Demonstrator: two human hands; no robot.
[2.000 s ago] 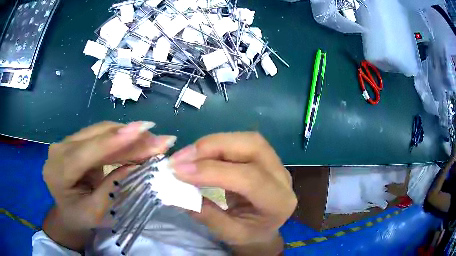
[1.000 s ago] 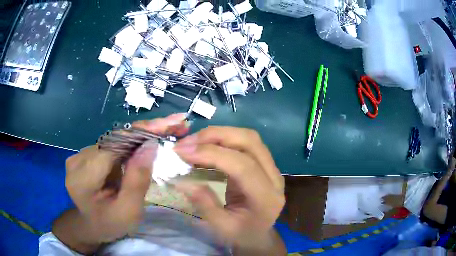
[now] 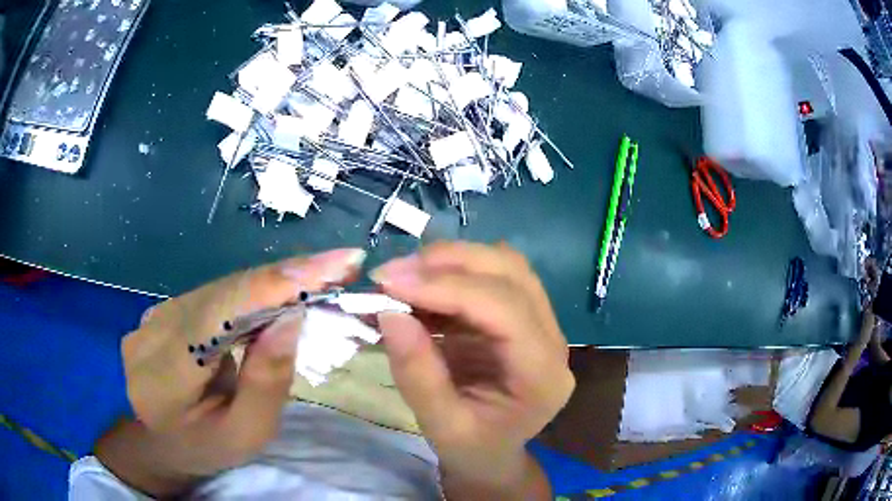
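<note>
My left hand [image 3: 210, 367] holds a bunch of thin metal rods [image 3: 249, 323] between thumb and fingers, in front of the bench edge. Their dark round ends point left. White flag labels [image 3: 328, 342] fan out from the rods between my two hands. My right hand [image 3: 479, 338] has its thumb and fingertips at the upper label, apparently pinching its right end. A loose pile of rods with white labels [image 3: 381, 98] lies on the dark green mat beyond my hands.
A green tool [image 3: 616, 220], red-handled snips [image 3: 713, 196] and a small dark item [image 3: 794, 290] lie at right. A digital scale [image 3: 64, 73] is at left. Clear bins with tagged rods [image 3: 665, 59] and plastic film [image 3: 758, 108] are at upper right. A person's arm [image 3: 839, 396] shows at far right.
The rods have swung from pointing down-left to lying flatter, pointing left. The labels, a block before, now fan out. My right fingers have moved to the upper label. The view has shifted slightly.
</note>
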